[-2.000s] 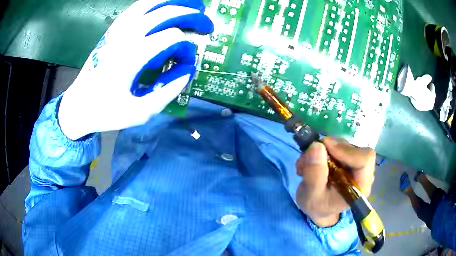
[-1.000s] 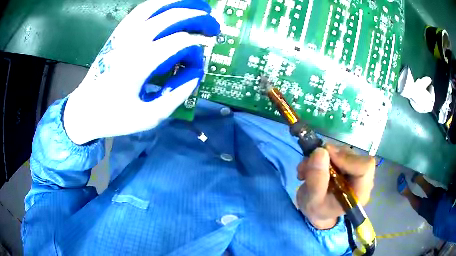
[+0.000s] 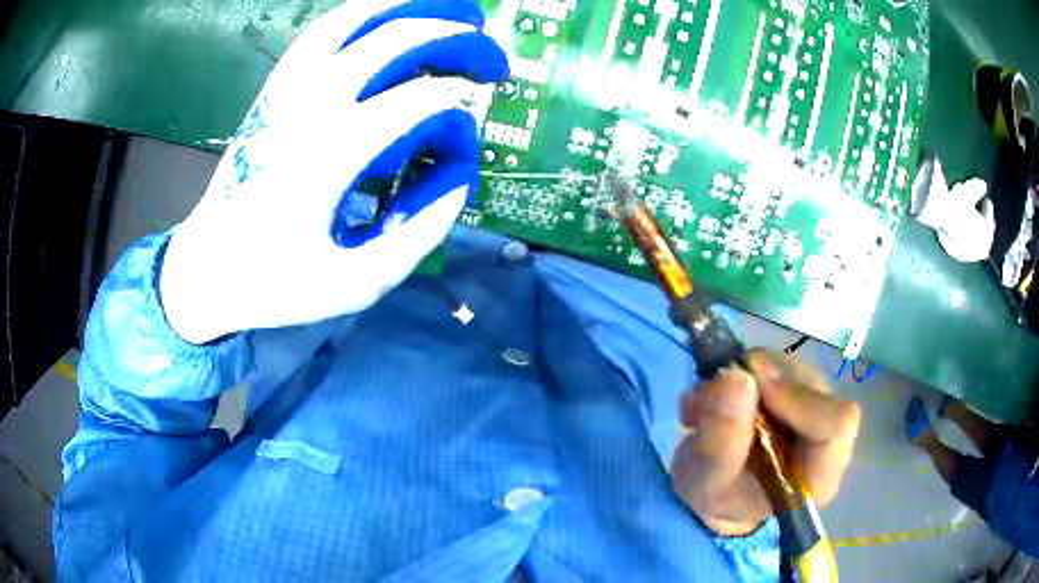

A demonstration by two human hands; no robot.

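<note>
A large green circuit board (image 3: 729, 137) with silvery pads and a bright glare band lies at the top centre. My left hand (image 3: 353, 171), in a white glove with blue fingertips, is over the board's left edge, thumb and finger closed on a thin solder wire (image 3: 536, 175). The wire runs right to the iron's tip. My bare right hand (image 3: 763, 433) holds the soldering iron (image 3: 667, 256) by its amber-brown barrel. The tip is at the pads in the board's lower middle; whether it touches is too blurred to tell.
The green bench mat (image 3: 125, 80) extends left and right of the board. A white glove (image 3: 957, 211) lies at the right, by a yellow-black roll (image 3: 1003, 103). Dark crates (image 3: 51, 251) stand at the left. A person's leg and foot (image 3: 940, 438) show at the lower right.
My left hand has moved slightly right and down with the wire. The iron's tip has moved right across the pads, and its barrel stands a little steeper.
</note>
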